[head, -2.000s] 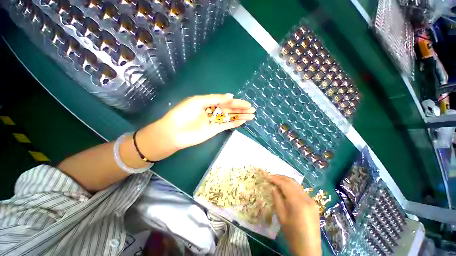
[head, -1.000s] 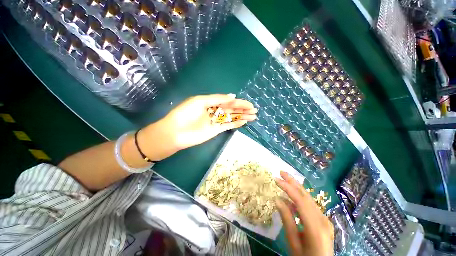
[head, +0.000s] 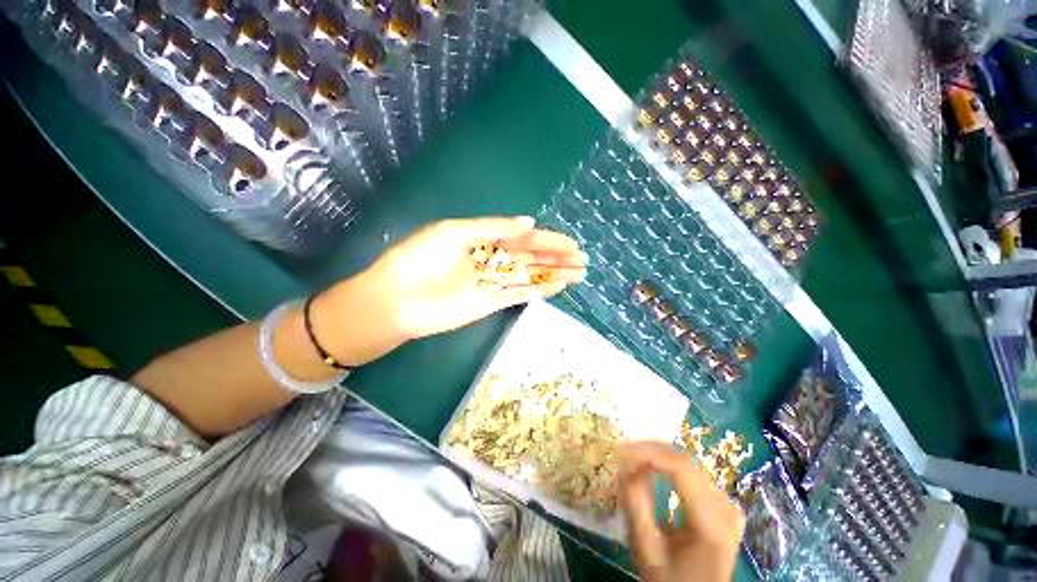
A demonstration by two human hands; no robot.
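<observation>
My left hand (head: 455, 273) is palm up with its fingers together, and several tiny orange and white metal parts (head: 500, 267) lie loose on the palm. My right hand (head: 682, 512) is blurred over the right edge of the white parts box (head: 569, 335), thumb and forefinger curled towards each other; whether it pinches anything cannot be told. The box holds a loose heap of small pale cream parts (head: 512, 426). More tiny orange and white parts (head: 716, 455) lie on the green bench just right of the box.
Beyond the box is a clear blister tray (head: 648, 227) with a short row of brown bodies, then a filled tray (head: 728, 159). Tall stacked filled trays (head: 262, 91) stand at left. Dark see-through bags (head: 807, 409) and another filled tray (head: 876, 500) are at right.
My right hand moved from the heap to the box's right side, then slightly down and left, its fingers curling in. The heap has shifted, baring more box floor. My left hand barely moved.
</observation>
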